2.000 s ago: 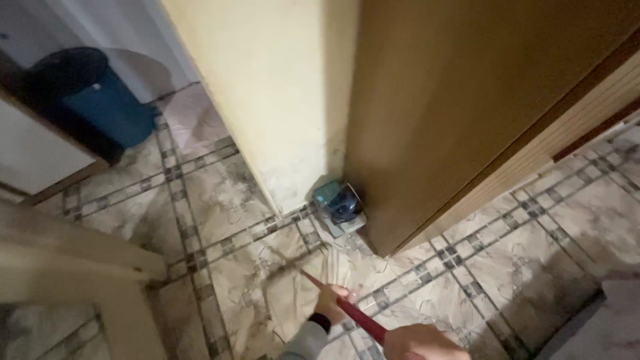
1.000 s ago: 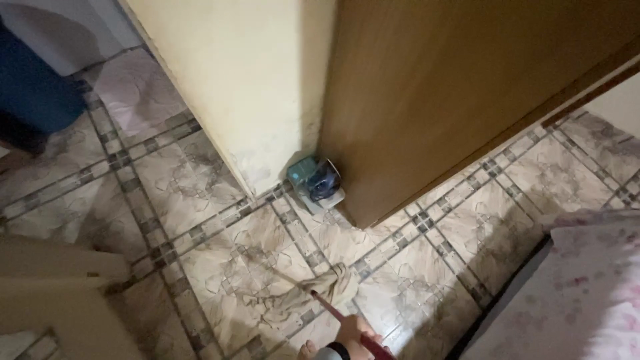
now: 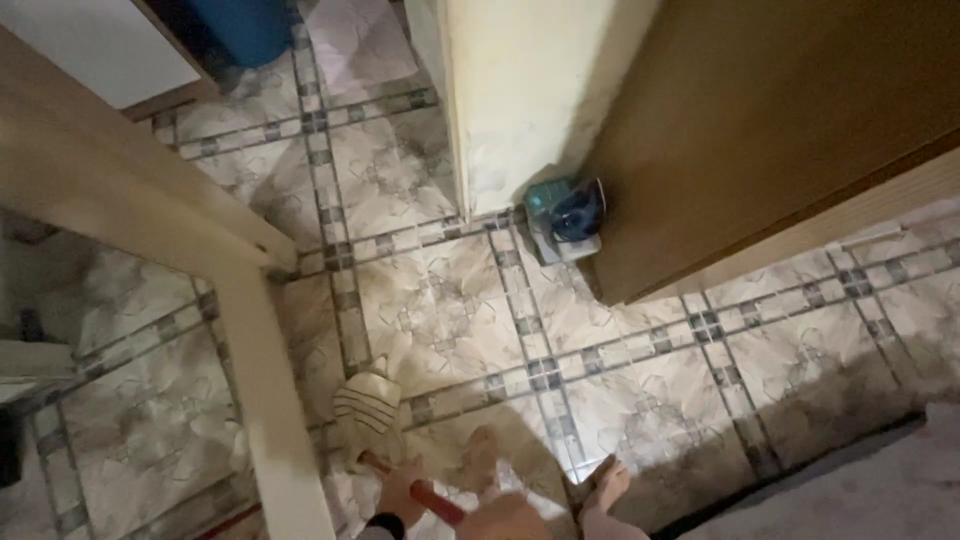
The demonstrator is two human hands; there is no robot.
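Note:
In the head view my left hand (image 3: 401,491), with a black band at the wrist, is closed around a red pole (image 3: 437,502) near the bottom edge. Farther back along the same pole, my right hand (image 3: 506,517) grips it, partly cut off by the frame. A pale cloth with dark stripes (image 3: 367,401) lies bunched on the tiled floor beyond the pole's forward end, beside the pale frame at left. How the pole meets the cloth is hard to make out.
A brown door (image 3: 757,135) stands by a cream wall edge (image 3: 525,97); blue and teal items (image 3: 566,214) sit at its foot. A pale upright frame (image 3: 262,375) is close at left. Bare feet (image 3: 611,484) show below, fabric (image 3: 847,480) at lower right.
The cloth, earlier in the middle of the floor before the door, now lies farther left by the pale frame. The pole and both hands have swung left. The view has shifted too.

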